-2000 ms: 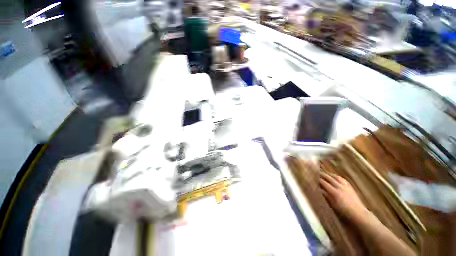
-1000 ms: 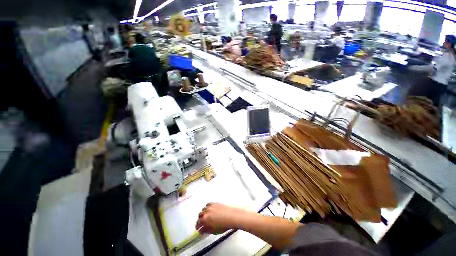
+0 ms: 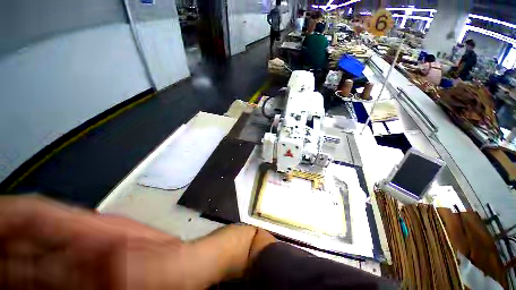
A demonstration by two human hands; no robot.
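My right hand (image 3: pixel 141 257) is large and blurred close to the camera, reaching across the bottom from a dark sleeve at the right. Its fingers blur toward the left edge, and whether it holds anything is unclear. My left hand cannot be made out. Beyond stands the white pattern sewing machine head (image 3: pixel 294 139) with a red logo. The yellow presser clamp (image 3: pixel 308 178) is under it. The white positioning template (image 3: pixel 300 210) with yellow borders lies in front of the clamp. A turquoise-handled tool (image 3: pixel 404 226) lies on the stack of brown panels (image 3: pixel 424 246) at the right.
A dark sheet (image 3: pixel 218 181) and a white pattern sheet (image 3: pixel 184 153) lie left of the machine. The control panel (image 3: pixel 417 174) stands at the right rear. Thread cones (image 3: pixel 346 88) stand behind. A person in green (image 3: pixel 315 48) is farther back, beside a dark aisle and white wall.
The view has swung left, showing more wall and aisle. My right hand went from the panel stack to above the template, and now looms large at the lower left.
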